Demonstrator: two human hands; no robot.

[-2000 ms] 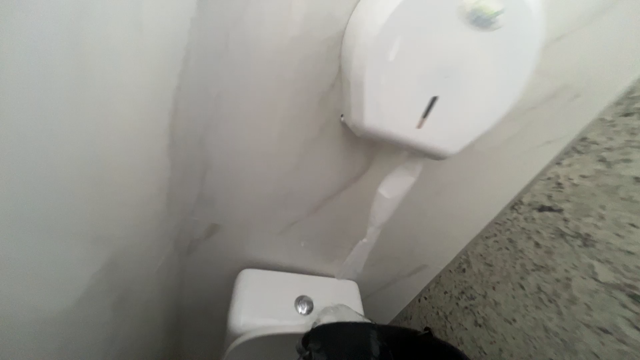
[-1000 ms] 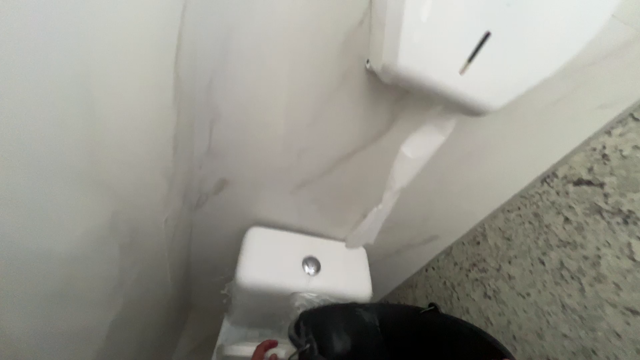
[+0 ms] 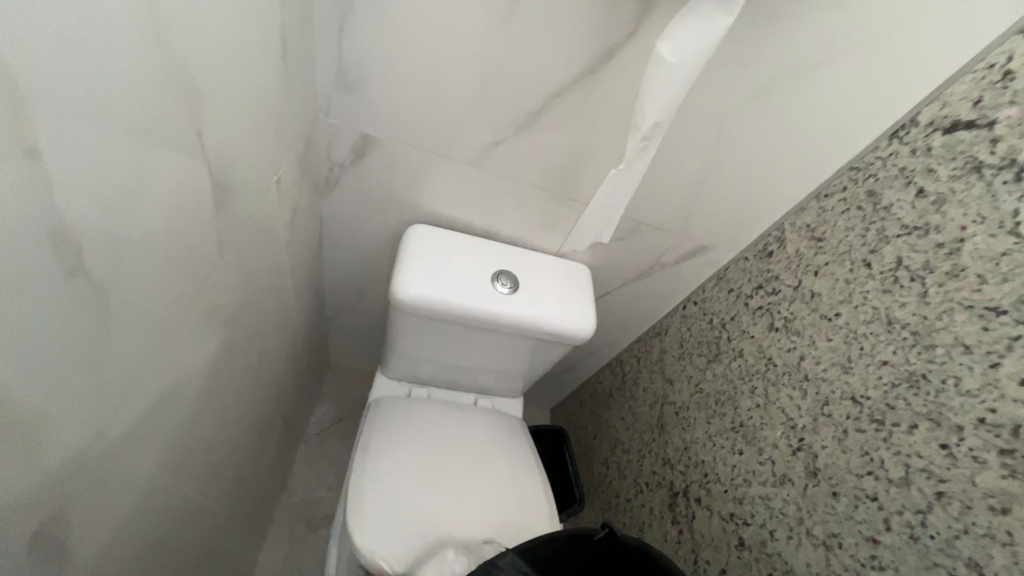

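Note:
Neither of my hands can be made out now. A black rounded object, perhaps a bin (image 3: pixel 592 556), enters at the bottom edge, with some crumpled clear plastic (image 3: pixel 456 558) at its left side. Both lie in front of the white toilet lid (image 3: pixel 452 472), which is down. Behind the lid stands the white cistern (image 3: pixel 472 344) with a round metal flush button (image 3: pixel 505 282) on its top. A long strip of white toilet paper (image 3: pixel 660 104) hangs down the wall to the cistern's back right corner.
A pale marbled wall (image 3: pixel 160 240) rises close on the left. The speckled granite partition (image 3: pixel 840 320) runs along the right. Between toilet and partition, a black container (image 3: pixel 560 472) stands low down. A narrow bit of floor (image 3: pixel 308 480) shows left of the toilet.
The view has tilted down: the paper dispenser has left the frame, and the toilet lid shows. Reddish fingers seen at the bottom edge one second ago are no longer discernible.

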